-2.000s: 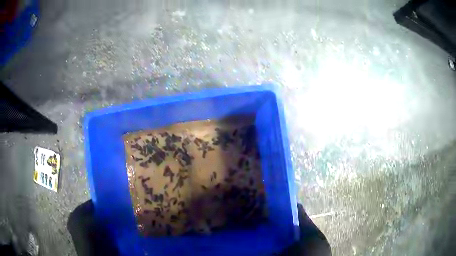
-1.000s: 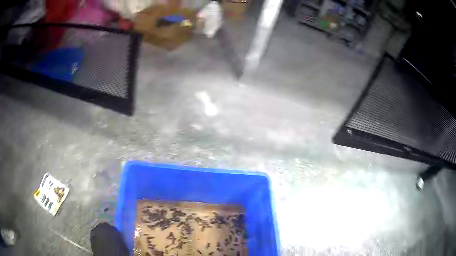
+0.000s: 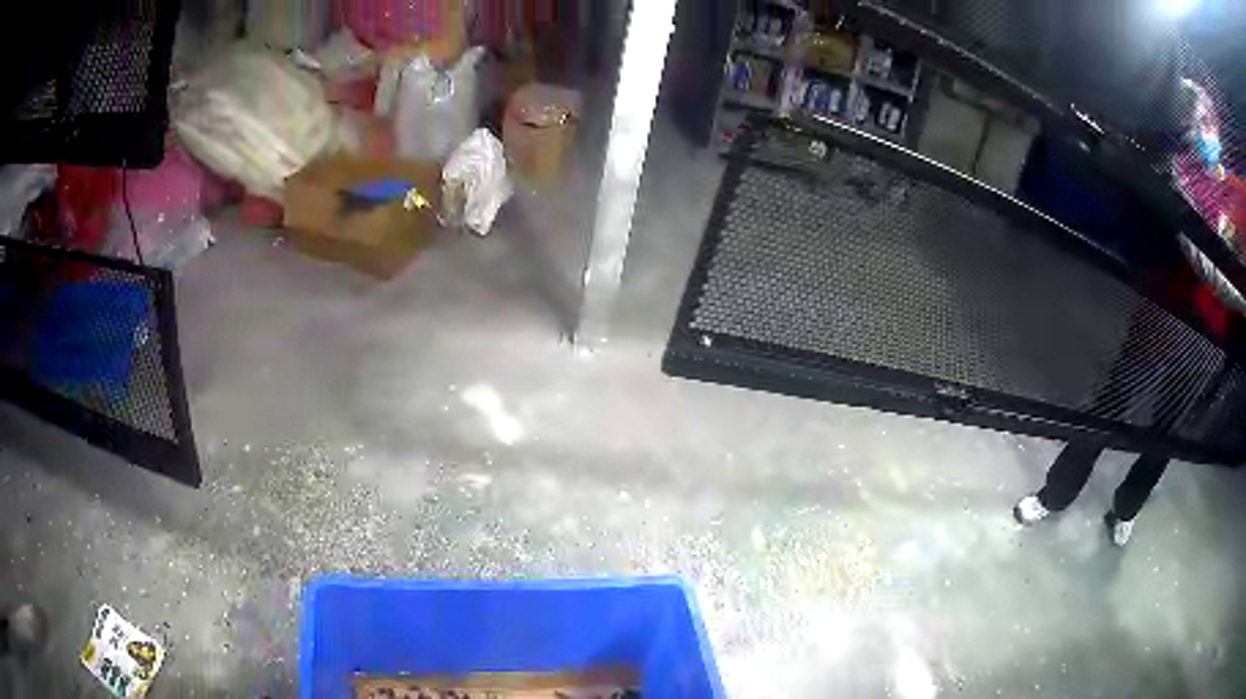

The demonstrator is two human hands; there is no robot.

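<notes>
A black mesh door (image 3: pixel 875 294) hangs at the right, tilted, with a smooth dark border and a small fitting midway along its lower edge. Another mesh door (image 3: pixel 96 355) hangs at the left, cut off by the picture's edge. A blue bin (image 3: pixel 506 628) stands at the bottom, cut off by the lower edge. A strip of brown liner (image 3: pixel 499 679) with small dark parts on it shows inside the bin. Neither of my hands is in view.
More dark panels hang at the upper left (image 3: pixel 89 75) and upper right. A white post (image 3: pixel 625 178) stands ahead. Bags, an open carton (image 3: pixel 349 239) and shelves (image 3: pixel 820 75) are behind. A person's legs (image 3: pixel 1093 478) show below the right door. A printed card (image 3: pixel 123 653) lies on the floor.
The view has tilted up from the bin, which has sunk to the bottom edge. The right door has come further into view, along with the post, shelves and the person's legs.
</notes>
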